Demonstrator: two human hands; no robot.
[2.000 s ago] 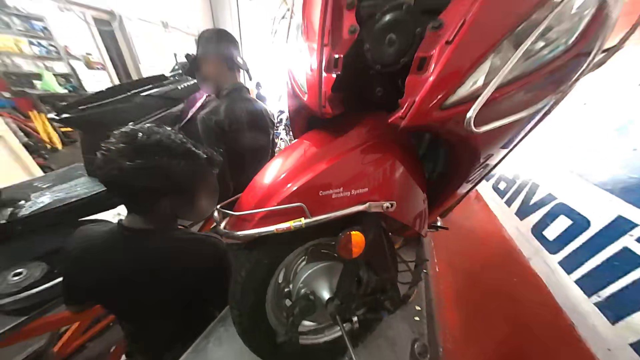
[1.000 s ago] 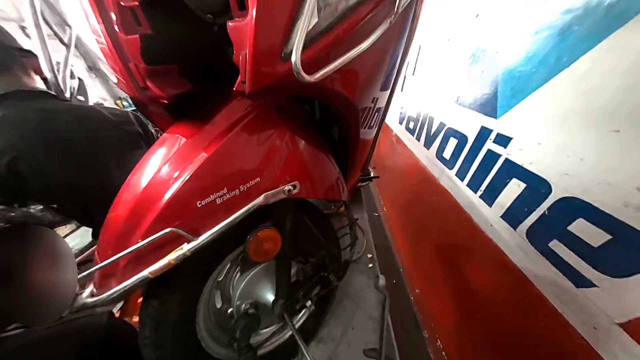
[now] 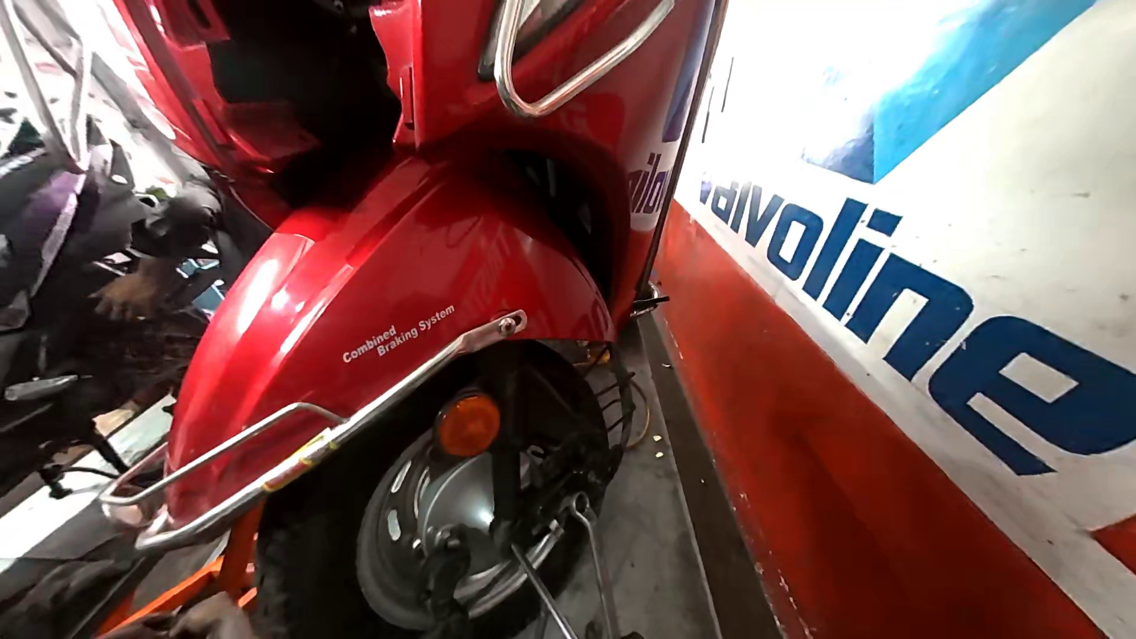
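The front wheel [image 3: 461,515] of a red scooter stands low in the middle, under its red front mudguard [image 3: 399,266]. A ring-ended spanner [image 3: 598,559] reaches from the bottom edge to the dark parts beside the hub. Left of it, a metal rod or tool handle [image 3: 543,590] slants up to the fork's lower end. A blurred hand [image 3: 209,619] shows at the bottom edge, left of the tyre; whether it is my left hand or a co-worker's I cannot tell, nor what it holds. My right hand is not in view.
A chrome guard bar [image 3: 390,399] runs along the mudguard, above an orange reflector [image 3: 468,424]. On the right stands a white and red wall [image 3: 799,444] with blue lettering. Another person's hand [image 3: 129,290] is by dark vehicle parts at the left. Orange metal framework [image 3: 177,590] lies low left.
The view has swung right and closer to the wheel. The people seen at the left earlier have mostly left the view. The ring-ended spanner now shows by the hub.
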